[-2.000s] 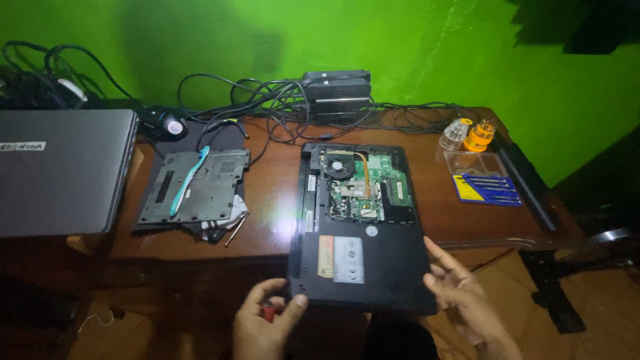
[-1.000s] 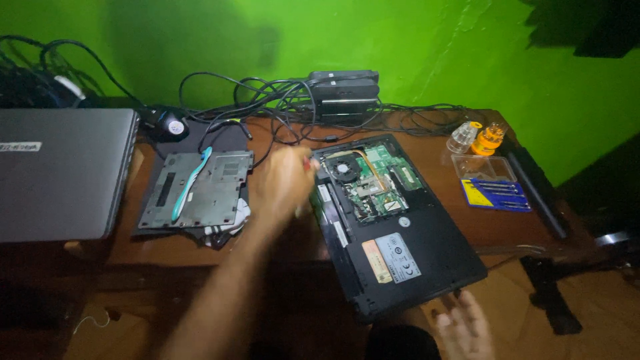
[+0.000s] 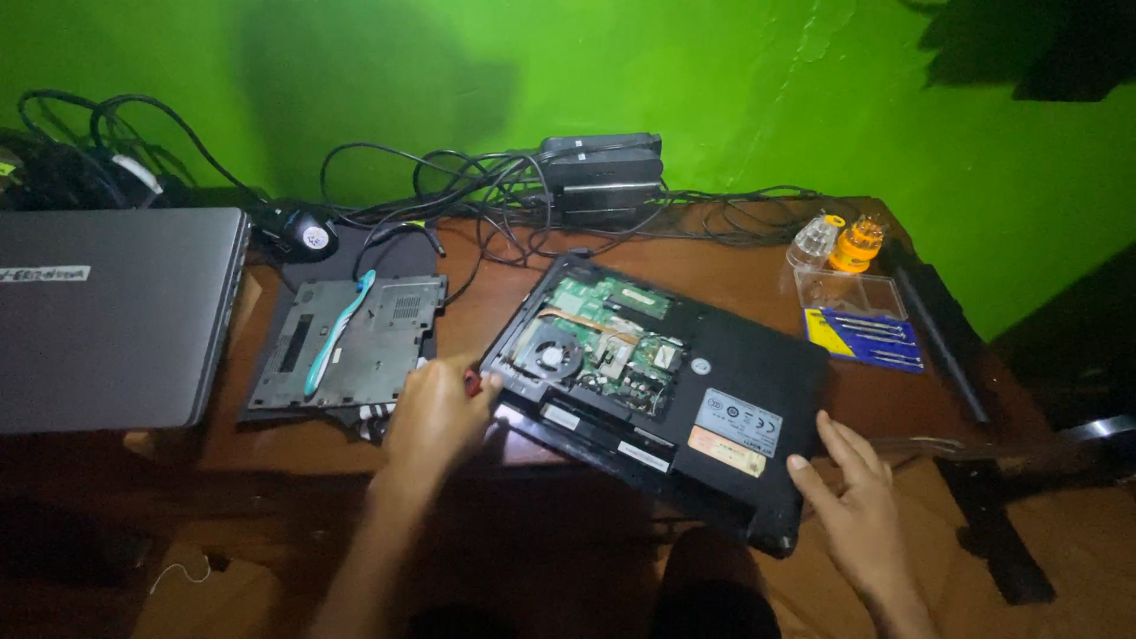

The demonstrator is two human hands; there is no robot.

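An upturned black laptop [image 3: 754, 355] lies aslant over the table's front edge, its underside uncovered, so the cooling fan [image 3: 548, 353], a copper heat pipe and a green circuit board show. My left hand [image 3: 439, 408] is at its left corner, closed on a small red-handled tool [image 3: 472, 382] whose tip I cannot make out. At the right end, my right hand [image 3: 848, 484] touches the laptop's edge with thumb and fingers apart. Left of the laptop lies a detached bottom cover [image 3: 382, 346] with a blue and white toothbrush [image 3: 335, 342] on it.
A closed grey laptop [image 3: 106, 328] is at the left. Black cables and power adapters [image 3: 603, 177] lie along the green wall. At the right stand a clear-and-yellow container [image 3: 815, 241], an orange one [image 3: 857, 246], a case of precision screwdrivers [image 3: 865, 335] and a long black bar [image 3: 941, 337].
The laptop has turned from nearly straight to aslant. My left hand went from its front left corner up over its far left corner, then down to its left end. My right hand has stayed near the right edge.
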